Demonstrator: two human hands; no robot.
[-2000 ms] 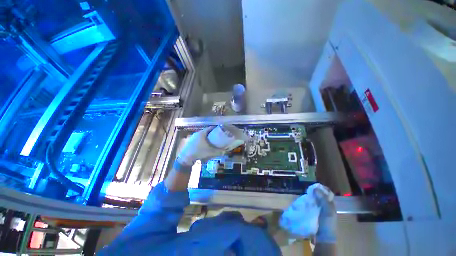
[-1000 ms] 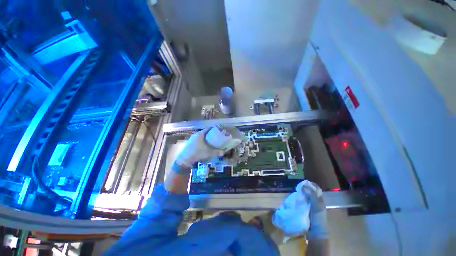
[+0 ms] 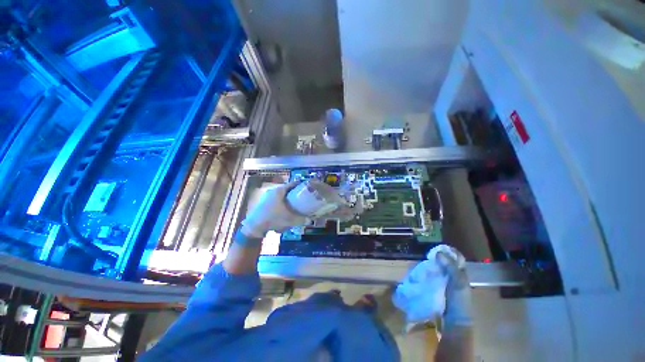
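A green circuit board (image 3: 396,212) with white outlines lies between two silver conveyor rails (image 3: 368,160), with a black strip (image 3: 353,249) along its near edge. My left hand (image 3: 270,211), in a pale glove, holds a pale, palm-sized applicator (image 3: 311,199) over the left part of the board and hides what lies beneath it. Whether it touches the board I cannot tell. My right hand (image 3: 456,286), gloved, holds a crumpled white rag (image 3: 422,288) at the near rail, right of my body.
A blue-windowed machine (image 3: 134,141) stands at the left. A pale machine (image 3: 559,191) with red lights in its opening stands at the right. Behind the rear rail are a purplish-grey cylinder (image 3: 332,129) and a small silver fixture (image 3: 387,138).
The applicator in my left hand has moved slightly nearer to me over the board, uncovering an orange-yellow part near the rear rail. My right hand still holds the rag. The camera view has shifted slightly.
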